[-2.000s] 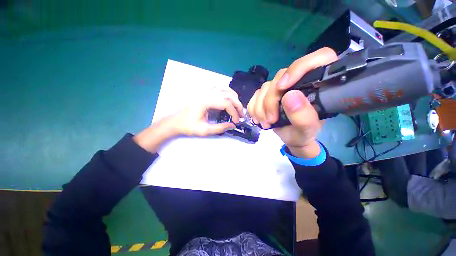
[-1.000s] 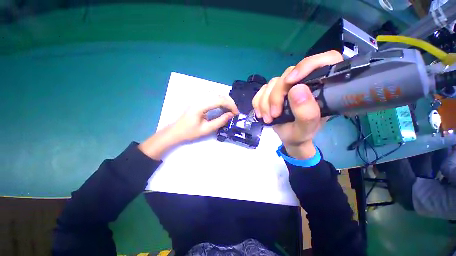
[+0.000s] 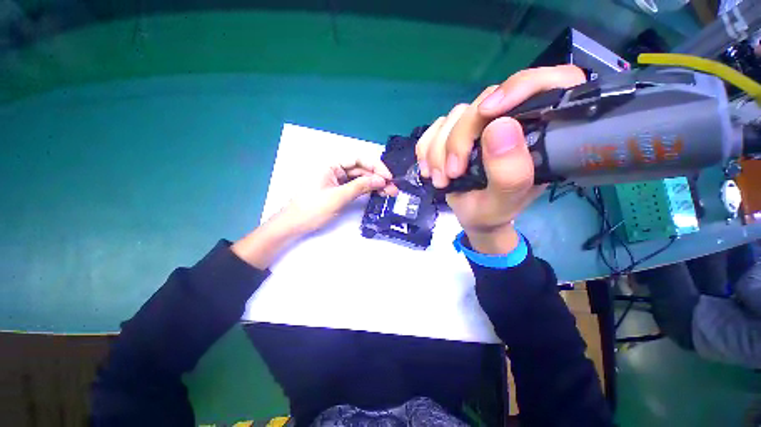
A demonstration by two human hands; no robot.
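Note:
My right hand [image 3: 488, 154], with a blue wristband, is closed around a thick grey and black electric screwdriver [image 3: 642, 133], whose nose points left over the device. The black boxy device body [image 3: 402, 218] lies on a white sheet [image 3: 367, 288], with a pale patch inside facing up. My left hand [image 3: 346, 190] is at the upper left of the device, thumb and fingertips together near the screwdriver's tip. A small dark thing may be between those fingertips; it is too small to tell. The screw and bit end are hidden or blurred.
A black and white box [image 3: 588, 54] stands behind my right hand. A teal-green perforated box [image 3: 655, 208] with black cables is at the right. A yellow cord [image 3: 697, 63] runs from the upper right. Another person's grey sleeve [image 3: 726, 325] shows at the lower right.
My left fingers have moved from over the device to its upper left edge, uncovering the pale patch. The screwdriver in my right hand has shifted slightly.

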